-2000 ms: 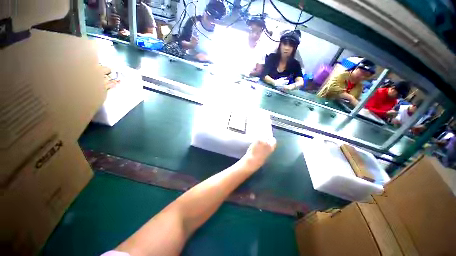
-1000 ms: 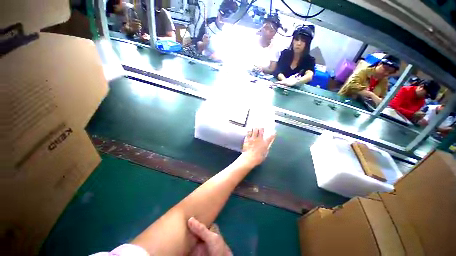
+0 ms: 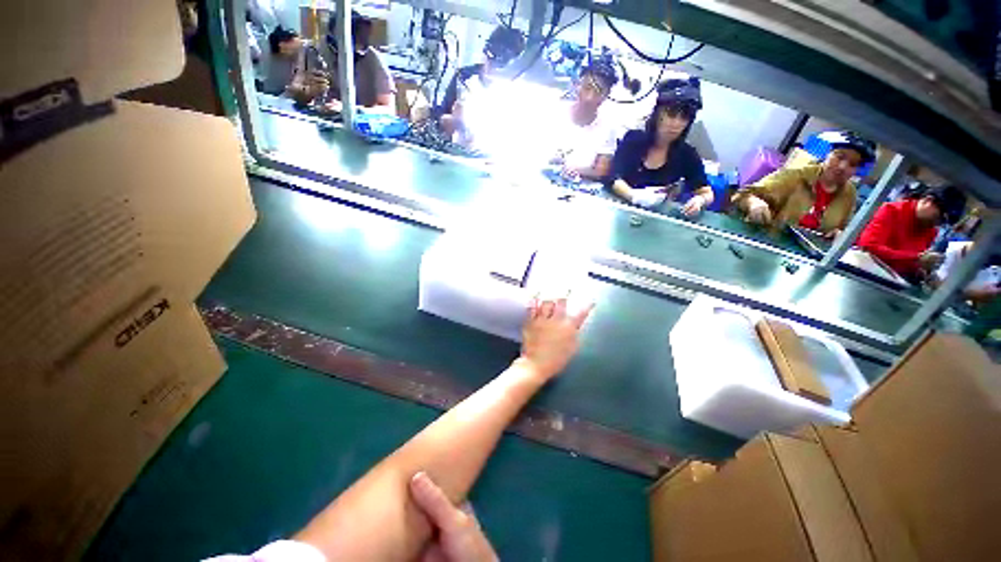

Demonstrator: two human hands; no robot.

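A white foam block point(image 3: 467, 294) lies on the green conveyor in front of me; its top is overexposed. A small flat tan piece point(image 3: 513, 267) shows on its top. My left hand point(image 3: 552, 335) rests with spread fingers on the block's near right edge and holds nothing. My right hand point(image 3: 452, 525), cut off by the bottom edge, is on my left forearm, with the thumb across it and the fingers hidden. A second foam block point(image 3: 713, 384) lies further right, with a narrow brown box point(image 3: 793, 360) on top.
A large printed carton point(image 3: 99, 274) stands close at left. Brown cartons point(image 3: 746, 505) stand at lower right. A dark reddish-brown rail point(image 3: 362, 371) runs between the conveyor and the near green surface point(image 3: 285, 439). Several seated people work opposite, behind metal posts and under an overhead shelf.
My left hand has gone from curled to spread on the foam block. My right hand has come into view onto my left forearm. The foam block at far left has left the picture.
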